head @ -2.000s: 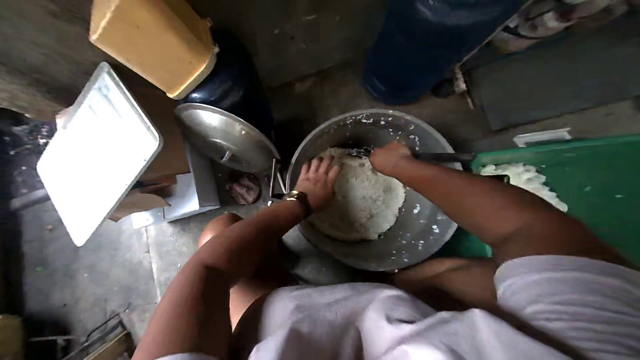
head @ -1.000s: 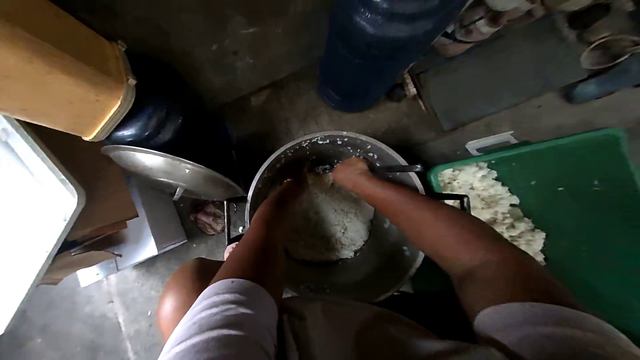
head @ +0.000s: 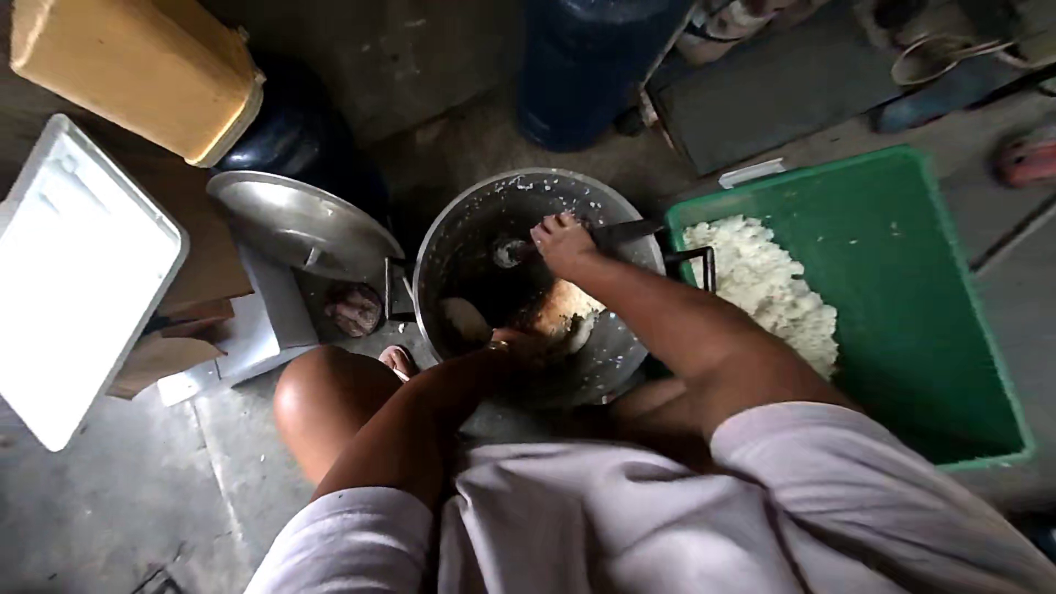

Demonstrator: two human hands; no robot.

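Note:
A large metal pot (head: pixel 535 175) with two side handles holds a mass of cooked rice (head: pixel 569 304) whose browned, crusted side shows. A paler piece (head: pixel 464 319) lies at the pot's lower left. My left hand (head: pixel 521 346) is low in the pot against the rice mass, partly in shadow; its fingers are hard to make out. Over the middle of the pot, my right hand (head: pixel 566 245) is closed around a long dark utensil (head: pixel 624 234), which reaches towards the right rim. Its kind is unclear. White rice (head: pixel 763 285) lies in a green plastic tray (head: pixel 899 247) to the right.
A metal lid (head: pixel 305 223) leans left of the pot, near a white lid or tray (head: pixel 82 280) and cardboard (head: pixel 194 264). A yellow container (head: pixel 140 70) and blue drums (head: pixel 573 74) stand beyond. A dark board (head: pixel 767 91) lies at upper right.
The rice mass showed a white surface earlier; its browned side is now exposed. My left hand has moved lower in the pot. The view has shifted.

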